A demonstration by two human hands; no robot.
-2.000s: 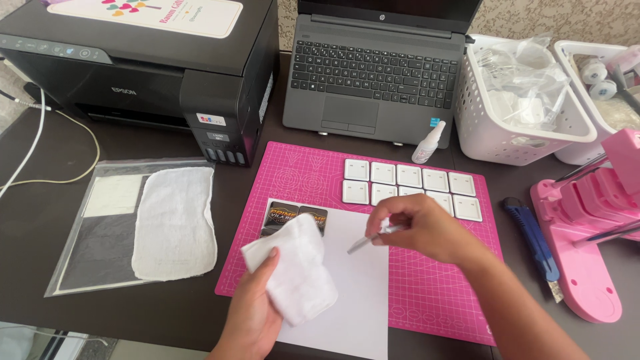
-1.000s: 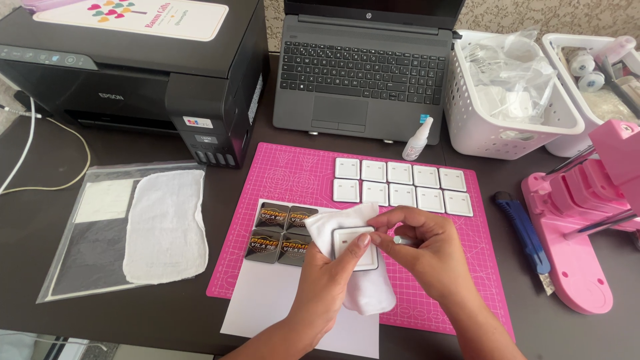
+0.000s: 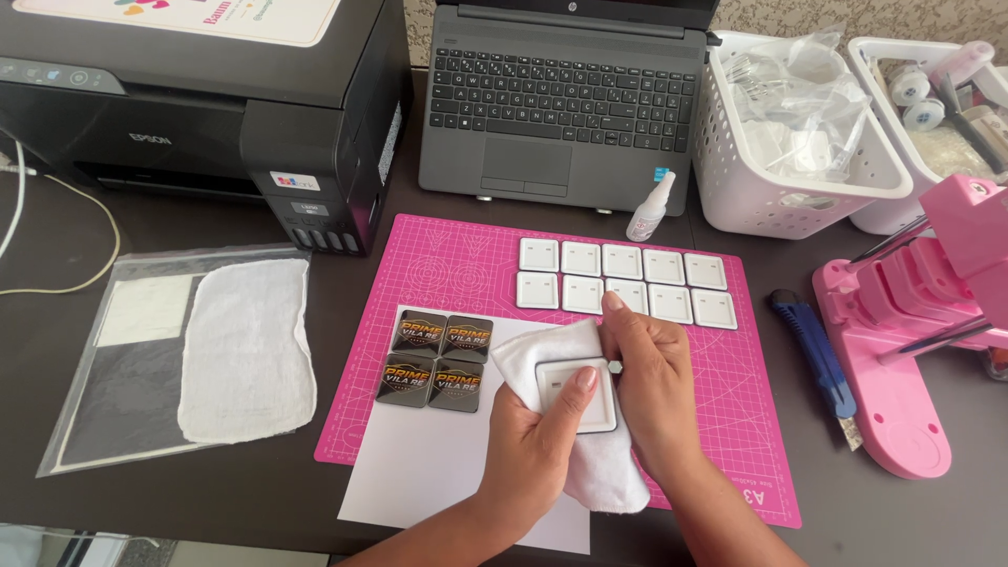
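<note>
My left hand [image 3: 535,433] holds a square white plastic piece with a dark edge [image 3: 600,403] on a folded white cloth [image 3: 602,472], its thumb pressed on the piece. My right hand [image 3: 654,378] grips a small tool, mostly hidden, whose hexagonal end [image 3: 615,367] shows beside the piece's upper right corner. Several similar white square pieces [image 3: 622,262] lie in two rows on the pink cutting mat [image 3: 732,441], beyond my hands. Left of my hands, several dark square printed pieces [image 3: 455,386] rest on a white paper sheet [image 3: 417,465].
A small white bottle [image 3: 652,209] stands by the laptop [image 3: 551,102]. A printer [image 3: 315,142] is at upper left, above a second white cloth [image 3: 248,354] on a plastic sleeve [image 3: 118,402]. White baskets [image 3: 795,189], a blue utility knife [image 3: 815,354] and a pink press [image 3: 890,378] are at right.
The white square piece, not visible two seconds ago, now shows on the cloth in my left hand. My right hand has come in against it. More dark printed pieces are uncovered on the paper.
</note>
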